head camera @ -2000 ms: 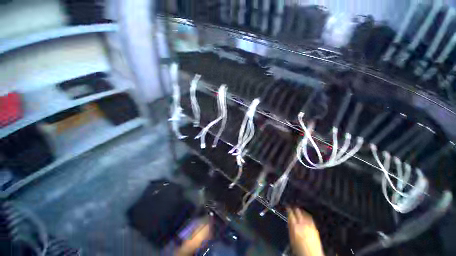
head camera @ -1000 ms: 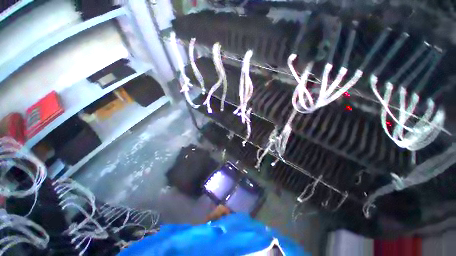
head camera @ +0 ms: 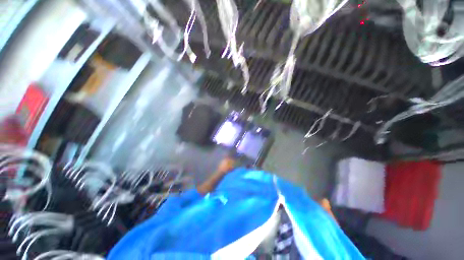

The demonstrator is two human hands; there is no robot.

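A black tray (head camera: pixel 264 147) with two bright, reflecting tablets (head camera: pixel 228 133) lies in front of my blue-sleeved body, low near the middle of the view. My left hand (head camera: pixel 224 166) is at the tray's near left edge and appears to grip it; the fingers are blurred. My right hand (head camera: pixel 326 204) shows only as a small blurred patch beside my jacket, right of the tray and apart from it. Its fingers are hidden.
A black block (head camera: pixel 197 123) is on the floor left of the tray. The dark rack (head camera: pixel 325 63) with hanging white cables (head camera: pixel 288 76) runs above and right. Pale shelves (head camera: pixel 114 104) are left; looped cables (head camera: pixel 96 185) are lower left. White (head camera: pixel 361 184) and red (head camera: pixel 413 193) items are right.
The view has tilted downward, so rack and cables have moved up. More of my left forearm and a patch of my right hand now show. The tray remains in front of me.
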